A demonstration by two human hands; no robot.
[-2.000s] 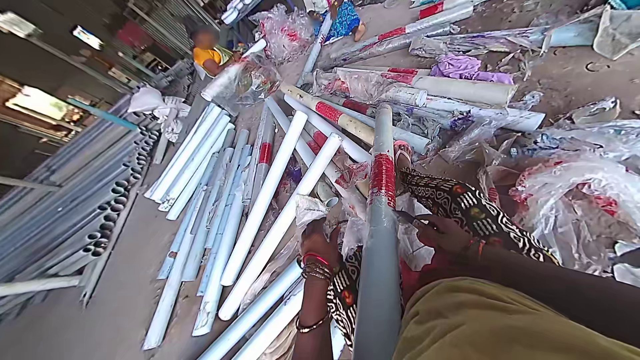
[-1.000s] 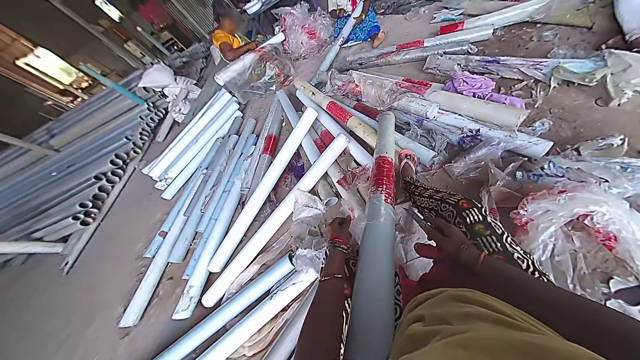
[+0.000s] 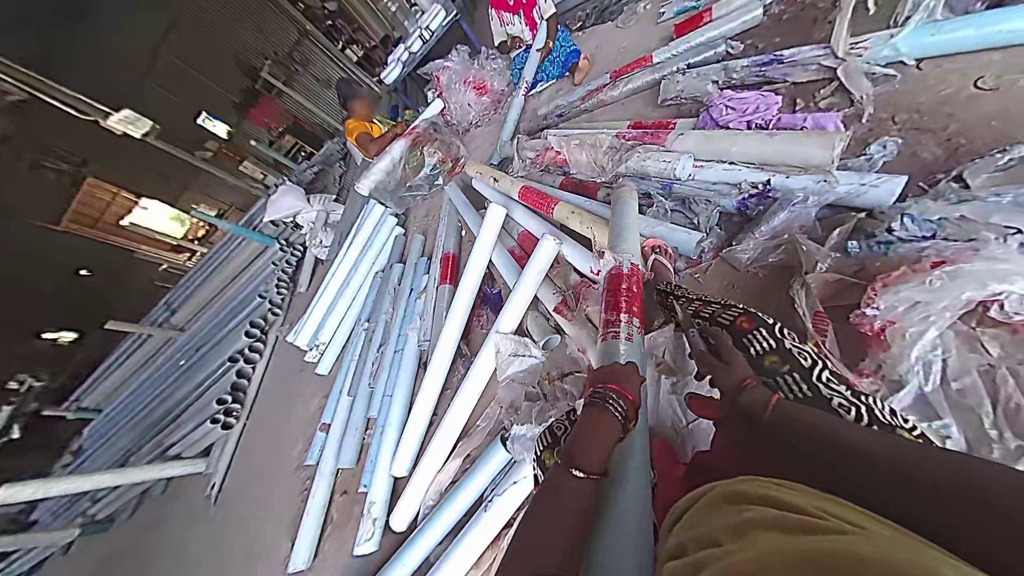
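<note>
A long grey-blue plastic pipe (image 3: pixel 628 448) with a red printed band runs away from my lap. My left hand (image 3: pixel 614 388), wearing bangles, lies over the pipe just below the red band, its fingers curled on it. To the right of the pipe is my right hand (image 3: pixel 720 368), with a thin dark tool that looks like a blade (image 3: pixel 686 324) in its fingers, pointing up. Torn clear plastic film (image 3: pixel 672 384) hangs beside the pipe, between it and my right hand. Patterned black cloth (image 3: pixel 768 344) covers my leg, and a sandalled foot (image 3: pixel 658 256) shows beyond the pipe.
White and pale-blue pipes (image 3: pixel 452 344) lie to the left, beyond them a large stack of grey pipes (image 3: pixel 184 344). Wrapped pipes (image 3: pixel 760 148) and crumpled plastic film (image 3: pixel 960 344) cover the ground at right. Two people sit further back, one in yellow (image 3: pixel 364 132), one in a blue skirt (image 3: pixel 556 60).
My left hand has moved from the pipe's left side onto its top. My right hand stays to the right of the pipe.
</note>
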